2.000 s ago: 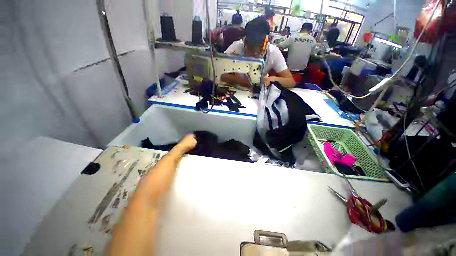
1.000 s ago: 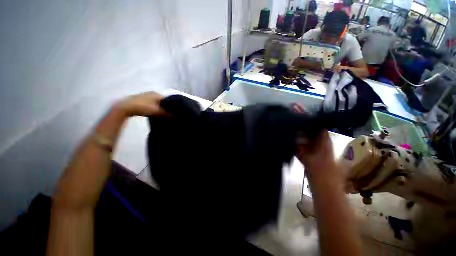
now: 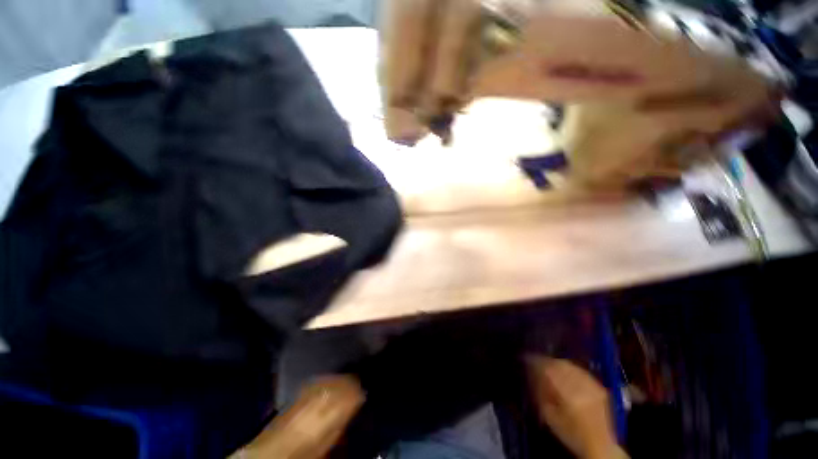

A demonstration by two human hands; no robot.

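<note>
A black garment (image 3: 170,170) lies spread over the left part of the white sewing table (image 3: 502,260), with a gap in it near the table's front edge. My left hand (image 3: 323,412) is low, below the table edge, beside dark cloth (image 3: 439,376) at my lap. My right hand (image 3: 569,399) is on the other side of this dark cloth. Both hands are blurred and their fingertips are hard to make out, so their grip cannot be told. The cream sewing machine (image 3: 583,72) stands at the upper right. A small dark piece (image 3: 543,168) lies under its arm.
A blue bin (image 3: 99,412) shows at the lower left under the garment. A blue-edged basket (image 3: 619,359) with mixed small items is below the table edge at the right. A small grey tray (image 3: 713,215) lies on the table's right end.
The view has turned down to the table. The black garment, held up between both hands before, lies on the table at the left. Both hands have moved down below the table edge.
</note>
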